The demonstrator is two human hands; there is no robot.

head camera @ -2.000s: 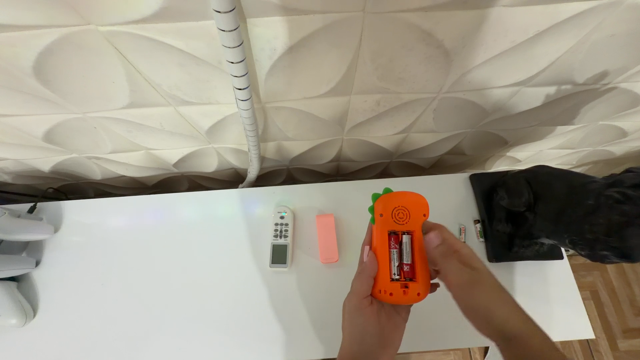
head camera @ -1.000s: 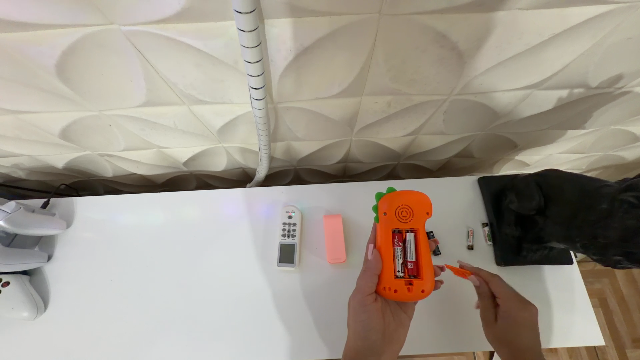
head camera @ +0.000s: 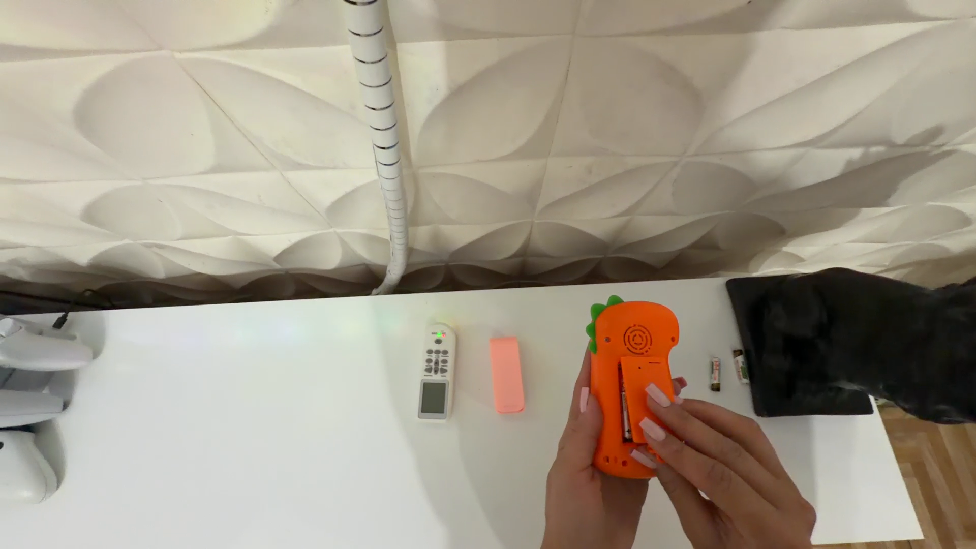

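Note:
My left hand (head camera: 591,473) holds an orange plastic toy device (head camera: 610,404) with green leaf-like spikes, its back with a round speaker grille facing up. The fingers of my right hand (head camera: 724,465) rest on an orange battery cover (head camera: 646,389), which lies over the battery compartment, slightly off to the right. Along its left edge a strip of a battery (head camera: 627,415) shows in the compartment. Left of the device, a pink rectangular object (head camera: 507,375) and a white remote control (head camera: 437,374) with a grey screen lie on the white table (head camera: 267,412).
Two loose batteries (head camera: 714,374) lie right of my hands, beside a black flat pad (head camera: 812,404) with a black sculpted object (head camera: 869,343) on it. White game controllers (head camera: 38,351) stand at the far left. A textured wall panel (head camera: 488,114) and a white ringed tube (head camera: 383,122) are behind.
My right hand has brought the orange cover from beside the device onto its battery compartment. One second ago two red batteries showed there; now the cover hides most of them.

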